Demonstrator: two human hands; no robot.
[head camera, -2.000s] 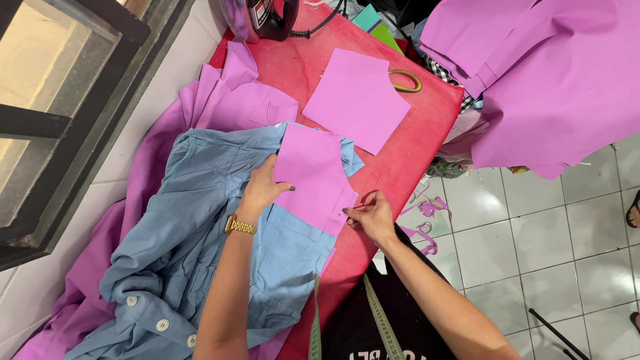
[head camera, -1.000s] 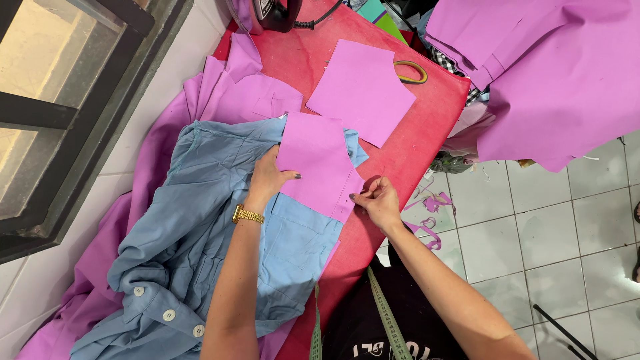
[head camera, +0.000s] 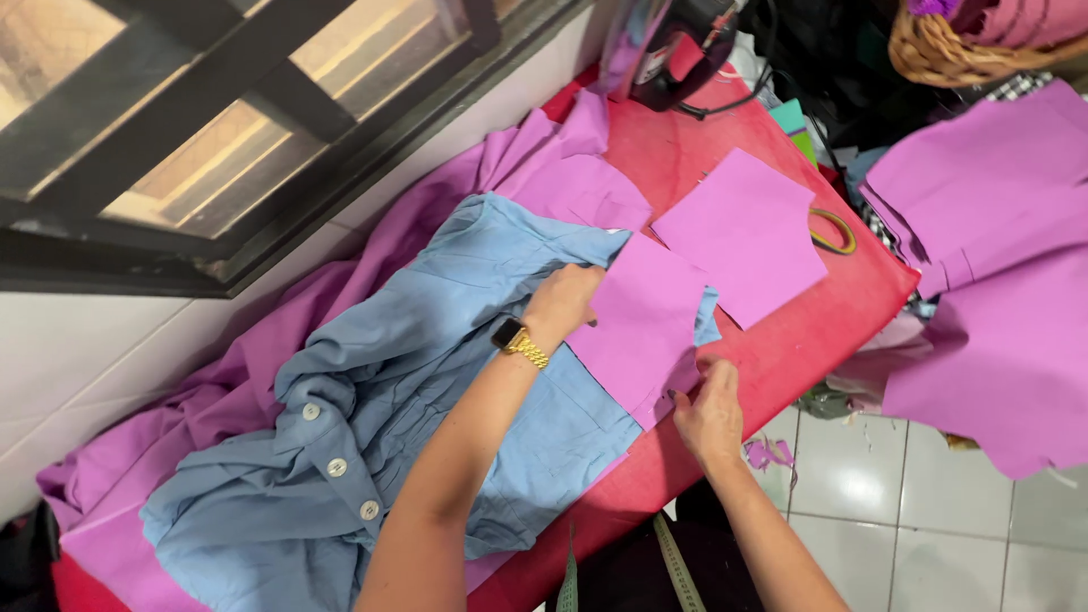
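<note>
A cut piece of pink-purple fabric (head camera: 646, 319) lies on a light blue buttoned garment (head camera: 544, 408). My left hand (head camera: 565, 302), wearing a watch and a gold bracelet, rests at the piece's left edge; whether its fingers grip the cloth is unclear. With bent fingers, my right hand (head camera: 712, 408) pinches the lower right edge of the same piece. Another pink-purple cut piece (head camera: 748, 238) lies flat to the upper right, partly covering scissors with a yellow and black handle (head camera: 833, 231). Beneath the blue garment spreads a larger pink-purple cloth (head camera: 323, 297).
The red-covered table (head camera: 790, 357) runs beside a tiled wall under a barred window (head camera: 280, 110). An iron (head camera: 680, 51) with its cord stands at the far end. More pink-purple fabric (head camera: 994, 297) hangs at the right below a wicker basket (head camera: 952, 55). A tape measure (head camera: 676, 561) dangles near me.
The view has shifted, bringing more window and the basket in. My left hand has turned, its knuckles now raised at the piece's edge. My right hand stays at the piece's right edge.
</note>
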